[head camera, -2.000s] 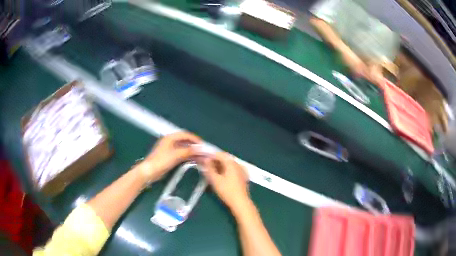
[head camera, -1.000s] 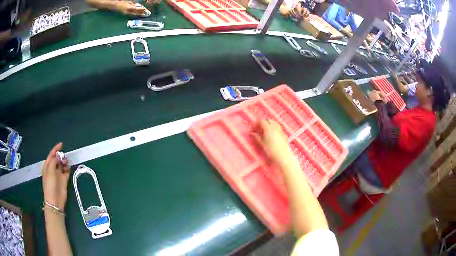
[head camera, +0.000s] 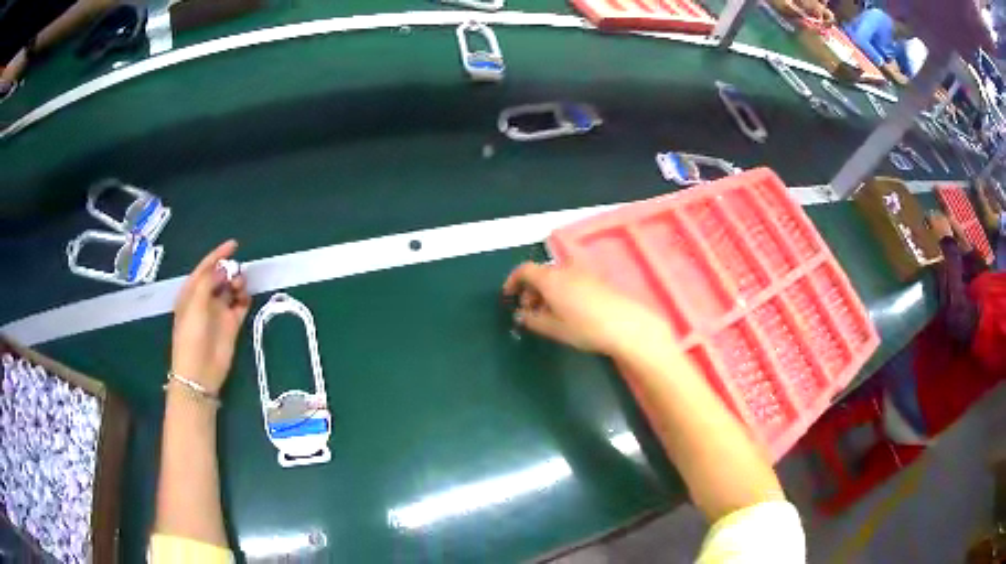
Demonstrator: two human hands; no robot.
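My left hand [head camera: 210,303] is raised over the white border strip and holds a small white round part [head camera: 228,268] between thumb and fingertips. My right hand [head camera: 563,306] is above the green table, just left of the pink tray [head camera: 651,237]. Its fingers are pinched on a tiny component [head camera: 518,321], too small to make out. A white loop-shaped unit [head camera: 292,380] lies on the table between the hands, its blue patch at the near end. Neither hand touches it. The tray has rectangular pockets, several with tiny pieces.
A carton [head camera: 105,463] heaped with white round parts stands at left. The belt [head camera: 364,165] carries several loop units, two overlapping at left [head camera: 130,256]. A metal post [head camera: 894,127] rises at right. A person in red [head camera: 985,314] sits at far right beside another carton [head camera: 896,226].
My right hand has left the tray pockets and moved left over the table with something tiny pinched. My left hand still holds the white part. The view has shifted, so things appear further right.
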